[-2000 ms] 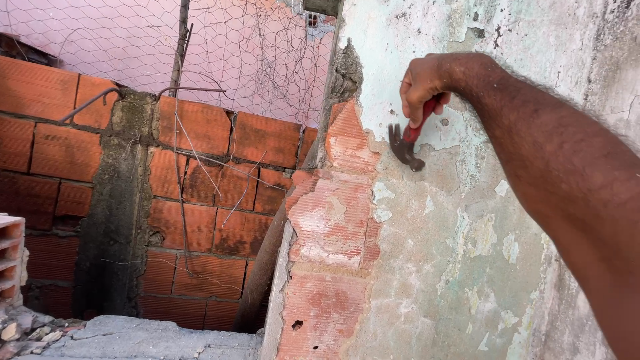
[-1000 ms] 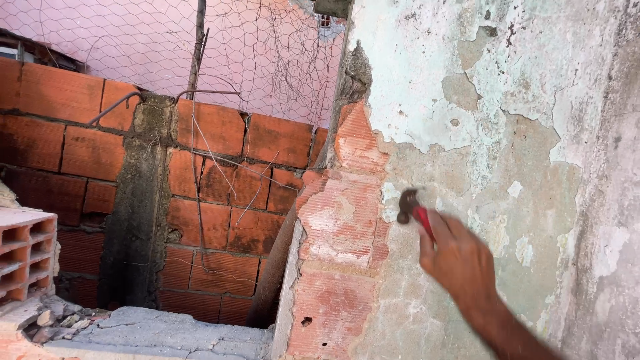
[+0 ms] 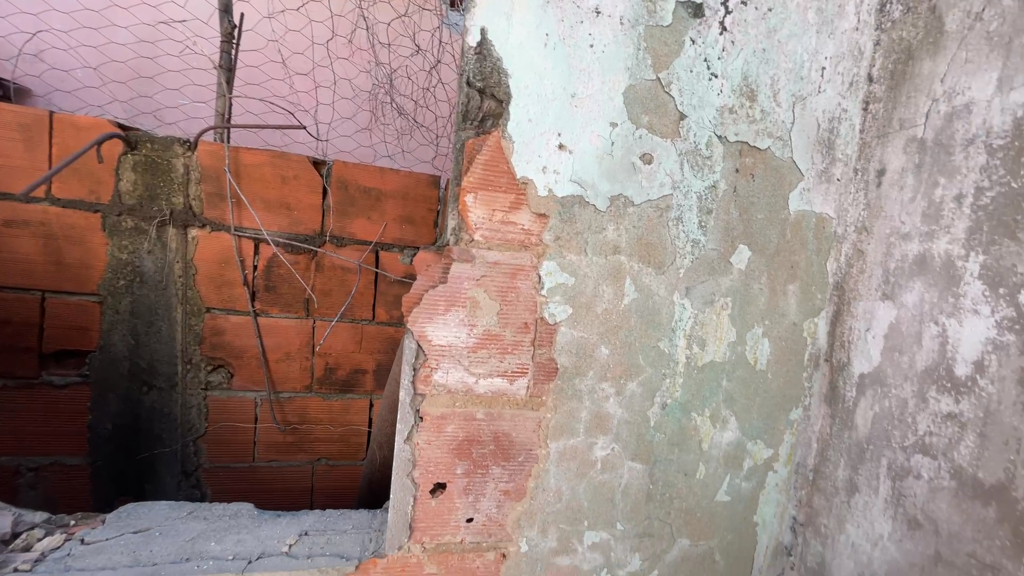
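Note:
Neither my left hand nor my right hand is in view, and no hammer shows. In front of me stands a wall with peeling pale green paint (image 3: pixel 584 136) over grey-brown plaster (image 3: pixel 624 432). Along its left edge the plaster is gone, and ribbed red clay bricks (image 3: pixel 480 472) lie bare, one of them with a small dark hole. A pointed piece of orange brick (image 3: pixel 496 200) shows above them, below a rough dark patch of mortar (image 3: pixel 484 84).
At the left, beyond a broken grey ledge (image 3: pixel 224 532) with rubble (image 3: pixel 32 540), stands an orange brick wall (image 3: pixel 264 348) with a concrete column (image 3: pixel 144 344). Bent steel bars (image 3: pixel 72 164) stick out on top. Chicken wire (image 3: pixel 320 72) hangs before a pink wall. A stained wall (image 3: pixel 944 320) adjoins at right.
My hand with the red-handled claw hammer, at the plastered wall in both earlier frames, has left the view. A strip of red brick now shows beside the bare bricks where plaster was.

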